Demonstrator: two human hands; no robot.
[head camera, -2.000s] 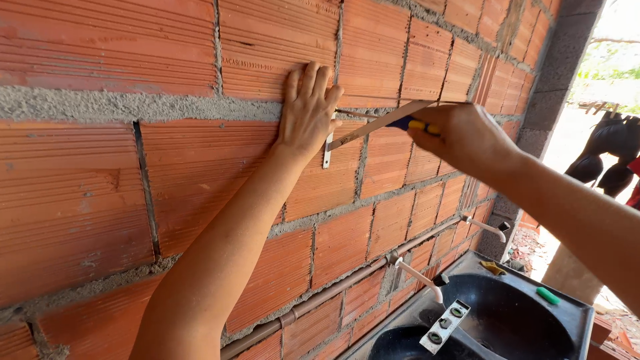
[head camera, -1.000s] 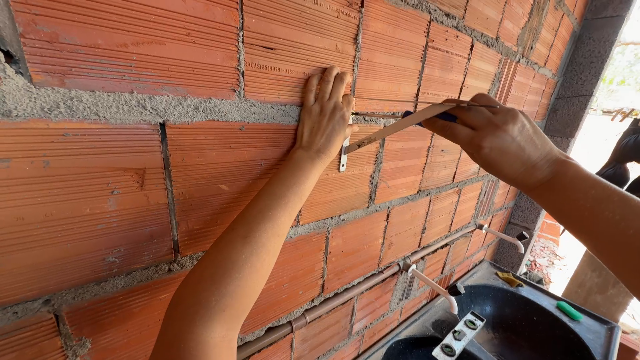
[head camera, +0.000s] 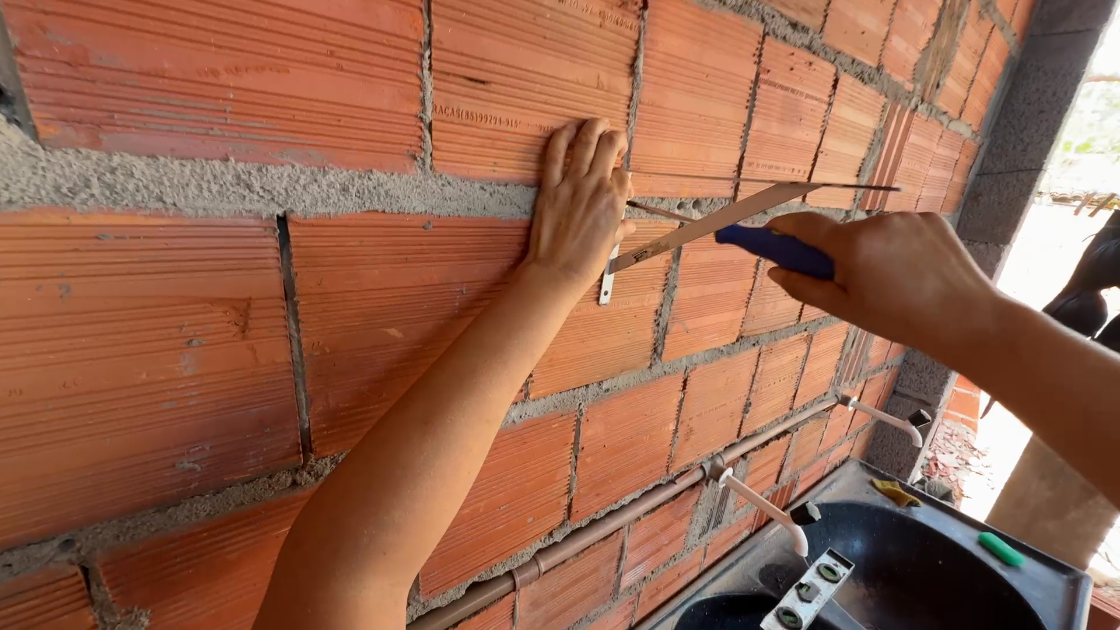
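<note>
My left hand (head camera: 582, 206) presses a triangular metal shelf bracket (head camera: 726, 226) against the hollow-brick wall (head camera: 385, 297), its fingers over the bracket's upright arm. The upright's lower end, with a hole, shows below the hand. The bracket's thin top arm sticks out from the wall, with a flat diagonal brace under it. My right hand (head camera: 892, 271) grips the blue handle of a screwdriver (head camera: 779, 249). Its shaft passes behind the brace toward the upright beside my left fingers; the tip and any screw are hidden.
Below runs a brown pipe (head camera: 612, 521) with two white taps (head camera: 770, 507). A dark double-basin sink (head camera: 1046, 582) stands under it, bearing a small spirit level (head camera: 809, 595), a green object (head camera: 1000, 549) and a yellow sponge or cloth (head camera: 895, 493). A block pillar (head camera: 1015, 166) is at the right.
My right hand has shifted its hold on the screwdriver; more of the blue handle shows than one second ago. My left hand stays on the bracket.
</note>
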